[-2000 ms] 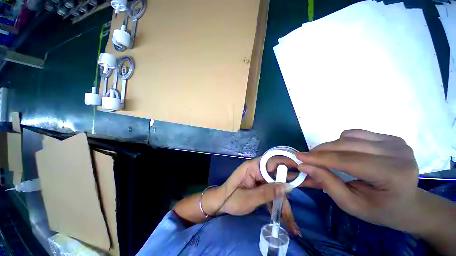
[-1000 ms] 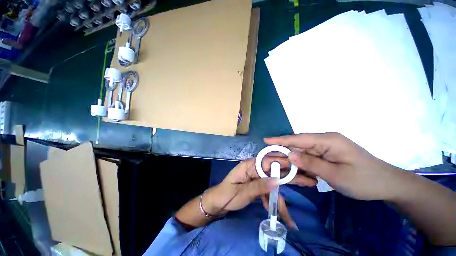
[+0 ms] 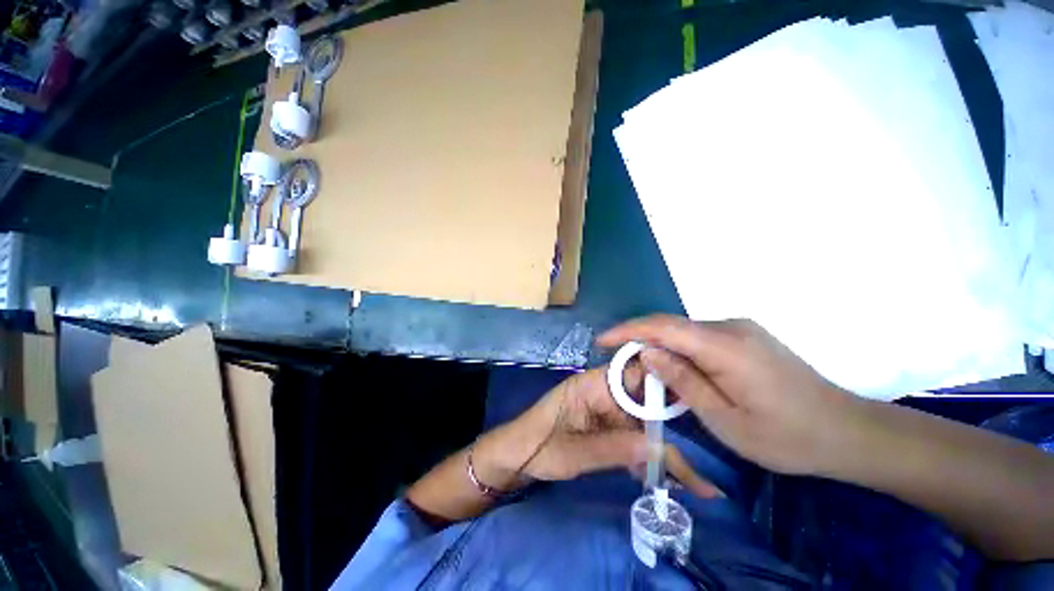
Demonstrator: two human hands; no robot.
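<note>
A ring-headed plastic part (image 3: 655,444) hangs above my lap, its white ring up, its pale stem down and its round cup-like end lowest. My left hand (image 3: 578,433) holds it from the left, with fingers behind the ring and stem. My right hand (image 3: 751,393) touches the ring from the right, with thumb and finger at its upper right edge. The fingers cover part of the ring. Whether a separate thin ring lies on it I cannot tell.
Several ring-headed parts (image 3: 272,252) lie at the left edge of a cardboard sheet (image 3: 439,150) on the green bench (image 3: 162,219). White sheets (image 3: 821,196) lie at right. More cardboard (image 3: 173,450) stands low at left. More parts show at the top left.
The ring part has shifted slightly right and its cup end has swung right and up. My right hand's thumb and finger have moved in over the ring's upper edge.
</note>
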